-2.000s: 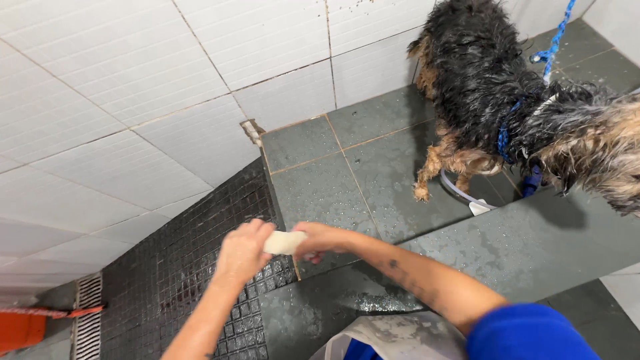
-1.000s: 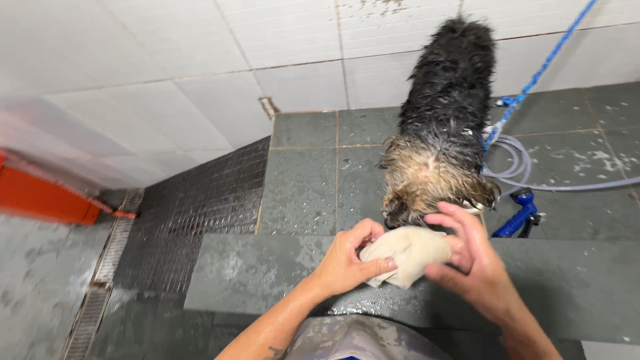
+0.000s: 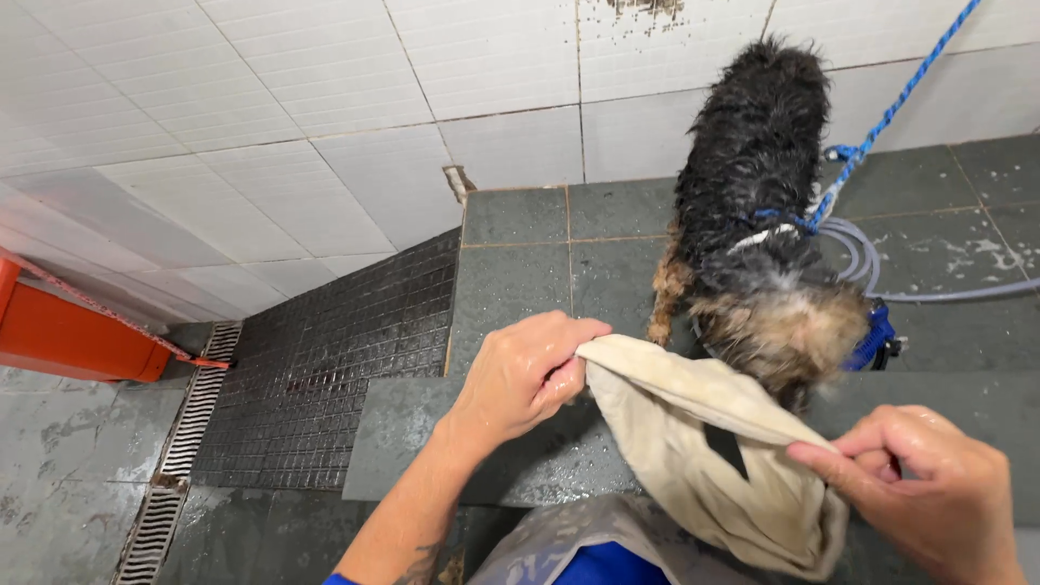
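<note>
A damp cream cloth (image 3: 691,439) hangs stretched between my two hands, with an opening in its middle. My left hand (image 3: 520,378) pinches its upper left end, and my right hand (image 3: 926,479) grips the edge at the right. Just beyond the cloth, a wet black and tan dog (image 3: 756,171) stands on the grey tiled platform (image 3: 512,284), its head lowered toward me and blurred. A blue braided leash (image 3: 902,101) runs up from its neck to the upper right. The cloth hides part of the platform edge.
A pale hose (image 3: 959,295) lies coiled right of the dog, near a blue nozzle (image 3: 877,337). White tiled wall (image 3: 341,73) rises behind. At left are a black grid ramp (image 3: 325,374), a metal floor drain (image 3: 191,422) and an orange container (image 3: 73,333) with a red cord.
The cloth, bunched between my hands before, is now spread open and hangs down. My hands have moved apart. The dog, side-on two seconds ago, now faces me.
</note>
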